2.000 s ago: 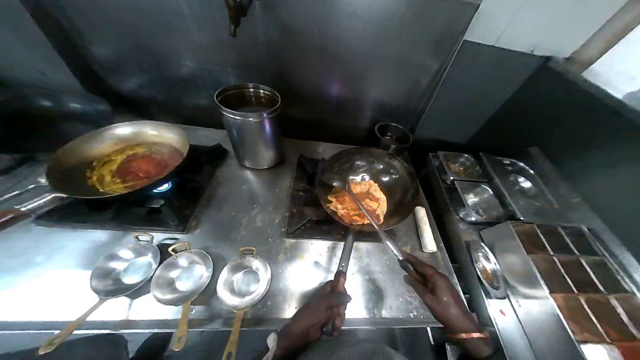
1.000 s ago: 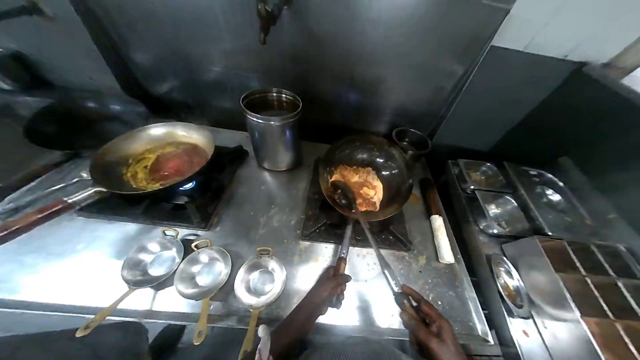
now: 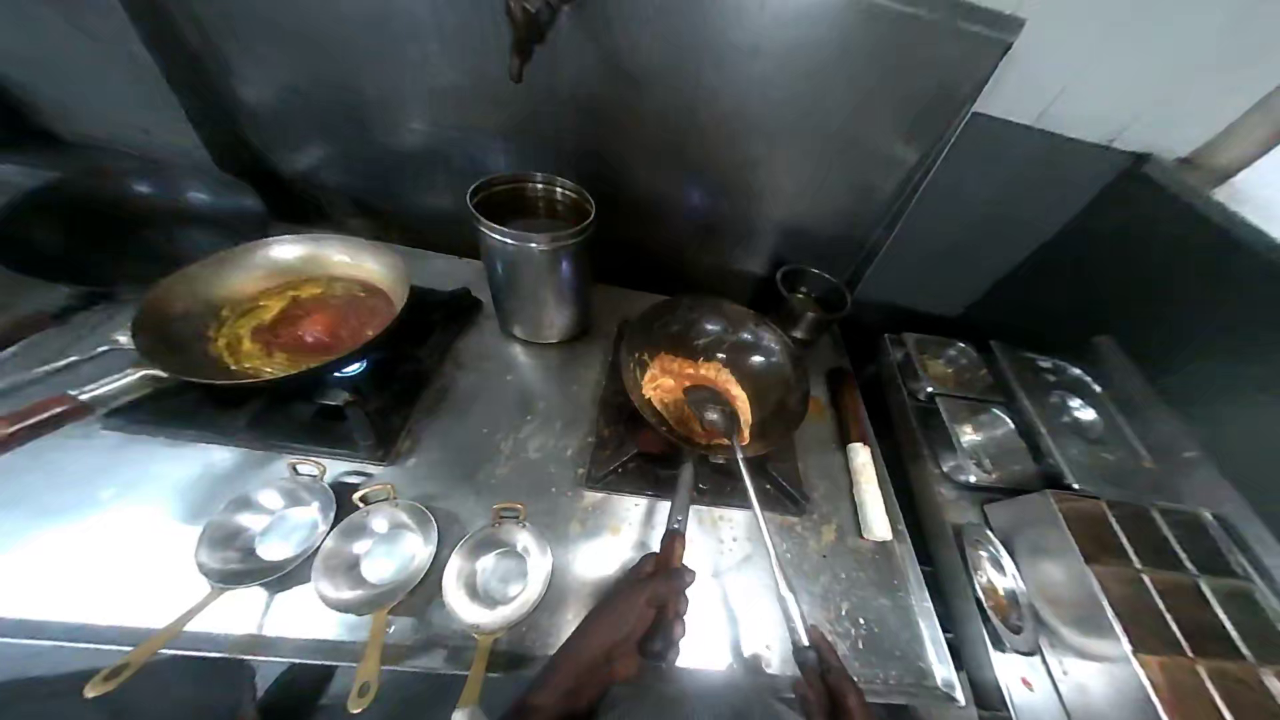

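My left hand (image 3: 640, 620) is closed around the wooden handle of a dark wok (image 3: 770, 385), which sits tilted over the right burner. In my right hand (image 3: 830, 680), at the bottom edge, is the dark grip of a long metal ladle (image 3: 765, 535). The ladle's bowl rests in orange-red sauced food (image 3: 675, 385) inside the wok. On the left burner, over a blue flame, stands a wide frying pan (image 3: 170, 310) with yellow oil and red sauce (image 3: 325, 320).
Three small metal pans (image 3: 265, 530) with brass-coloured handles line the front left. A steel container (image 3: 540, 285) of dark liquid stands between the burners. Right of the wok lie a wooden-handled tool with a white wrap (image 3: 868, 490), steel trays (image 3: 985, 440) and a compartmented spice box (image 3: 1090, 600).
My right hand has moved down to the frame's bottom edge with the ladle. The food in the wok has shifted and spread around the ladle's bowl. My left hand stays on the wok handle.
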